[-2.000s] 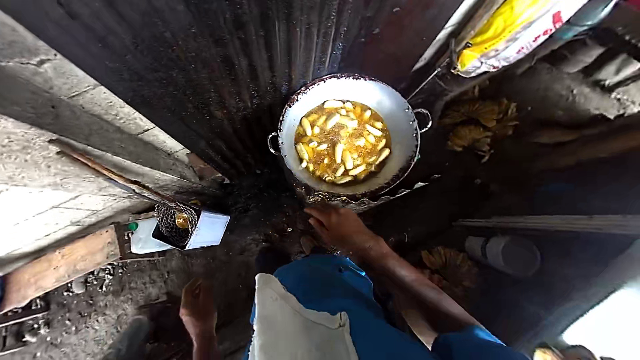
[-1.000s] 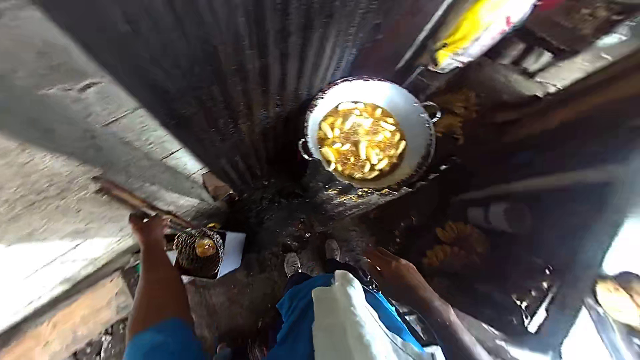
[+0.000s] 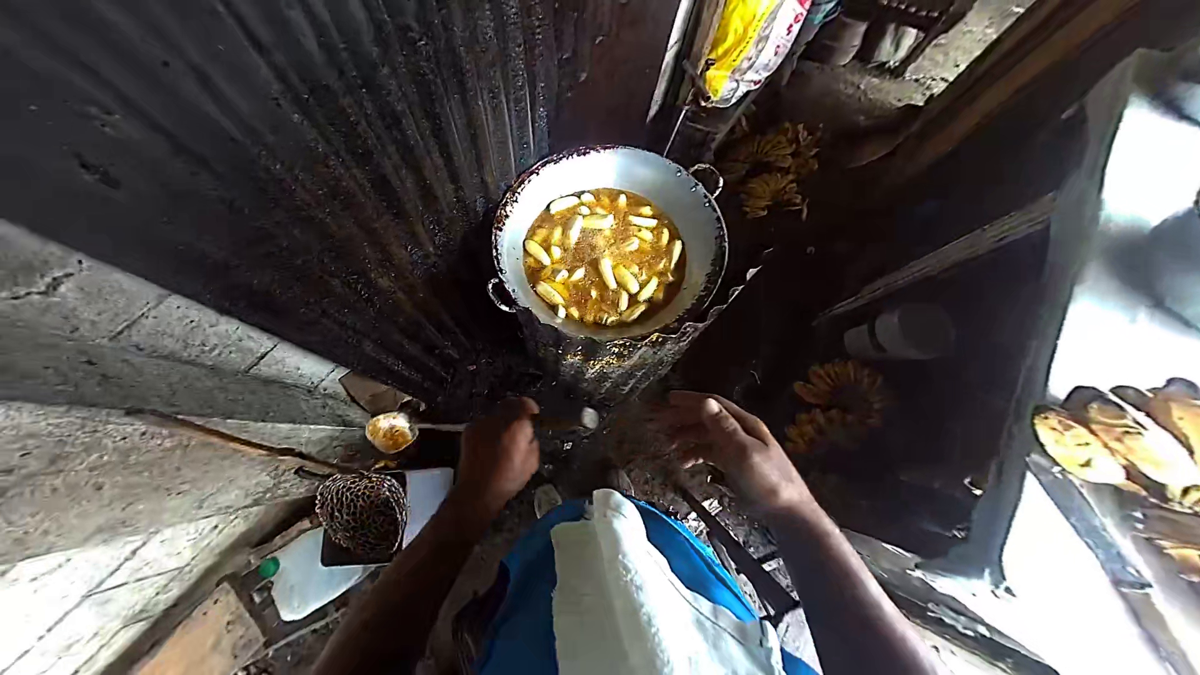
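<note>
My left hand [image 3: 500, 450] is closed around the handle of a metal ladle [image 3: 392, 431], whose bowl points left and looks coated yellow. The handle's pale end sticks out to the right of my fist. My right hand [image 3: 727, 445] is held with its fingers apart and nothing visible in it, right of that end. Beyond both hands, a large two-handled metal pan [image 3: 614, 169] holds pale, peeled banana-like pieces [image 3: 597, 222] in bubbling golden oil. Below my left forearm's far side, a wire mesh basket [image 3: 363, 513] rests on a dark-topped box.
A sooty corrugated metal sheet [image 3: 375, 159] stands behind the pan. Banana bunches [image 3: 844, 394] lie at the right, near a pale bucket [image 3: 905, 333]. At the left are a block wall [image 3: 169, 328] and a plastic jug [image 3: 314, 572]. A yellow and white sack [image 3: 750, 47] hangs at the top.
My left hand has moved from beside the mesh basket toward the middle and now holds the ladle. The ladle's yellow bowl was at the basket one second ago. My right hand is still free.
</note>
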